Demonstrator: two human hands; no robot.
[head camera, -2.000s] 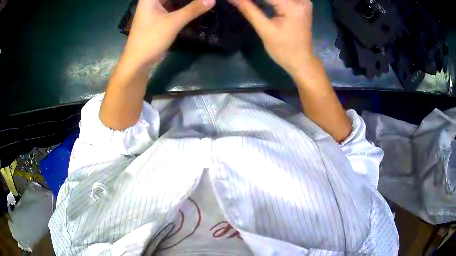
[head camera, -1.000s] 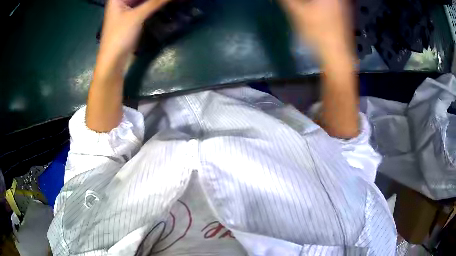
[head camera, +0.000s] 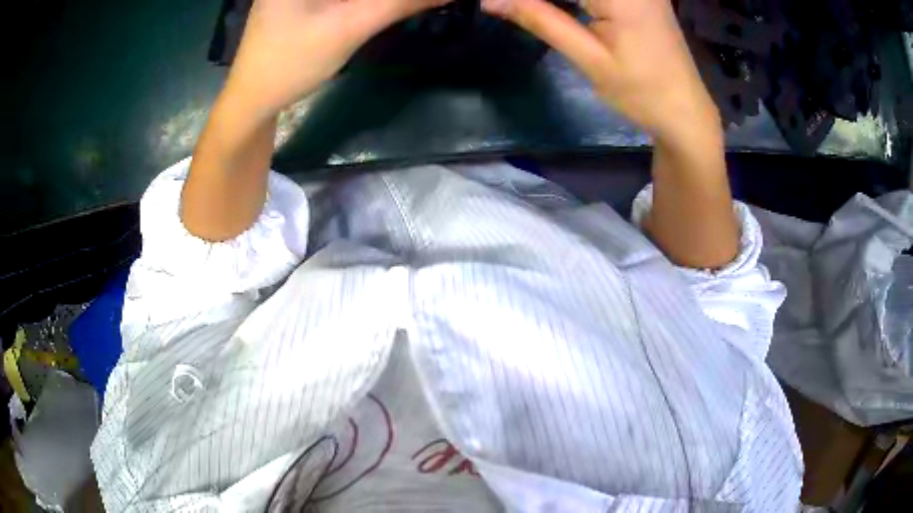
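My left hand (head camera: 315, 45) is at the top edge of the picture, partly cut off, with its thumb pointing inward. My right hand (head camera: 626, 50) is opposite it, also cut off at the top, its thumb pointing toward the left thumb. The thumbs are close but apart. Dark material shows between and behind the hands; I cannot tell whether they grip it. A jumbled pile of black insert plates (head camera: 801, 75) lies at the upper right.
The dark green bench (head camera: 110, 130) curves across the top, its front edge just before my lap. A blue bin (head camera: 98, 341) is below left. Crumpled pale cloth (head camera: 841, 301) is at the right, beside my sleeve. Papers lie at lower left.
Since one second ago, my right hand has moved inward toward my left, and my left hand has shifted slightly right. The thumbs are close together again, as two seconds ago.
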